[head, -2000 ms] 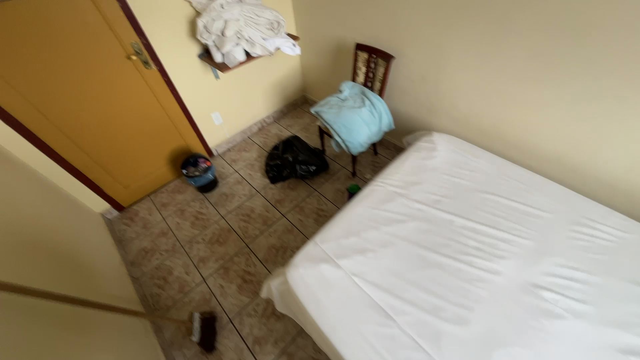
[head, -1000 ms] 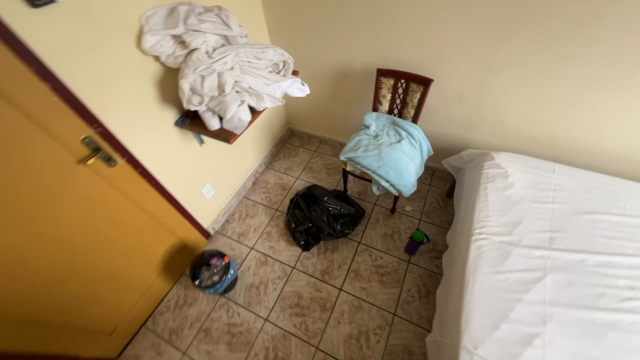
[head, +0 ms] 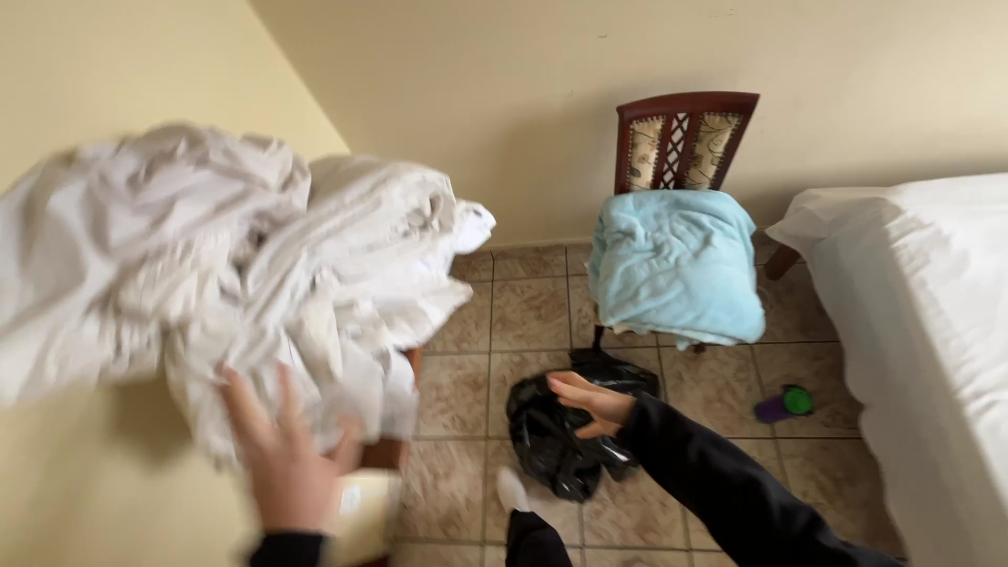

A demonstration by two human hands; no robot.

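Observation:
A heap of crumpled white bed linen [head: 315, 260] lies on a wooden wall shelf [head: 384, 454] at the left. My left hand [head: 291, 457], blurred, is spread before the lower part of the heap; whether it touches the cloth I cannot tell. My right hand [head: 594, 403], in a black sleeve, is apart from the linen, over a black plastic bag [head: 551, 449] on the floor, with its fingers apart and nothing in them. Behind the bag, a folded light blue blanket [head: 677, 264] rests on the seat of a wooden chair [head: 689, 102].
A bed with a white sheet [head: 937, 315] stands along the right side. On the tiled floor [head: 528, 315] between chair and bed lies a purple bottle with a green lid [head: 783, 404]. My foot in a white sock [head: 512, 490] is beside the black bag.
Both my hands have come into view, the left by the linen. The view has moved closer to the shelf and chair; the door and the bin have left it.

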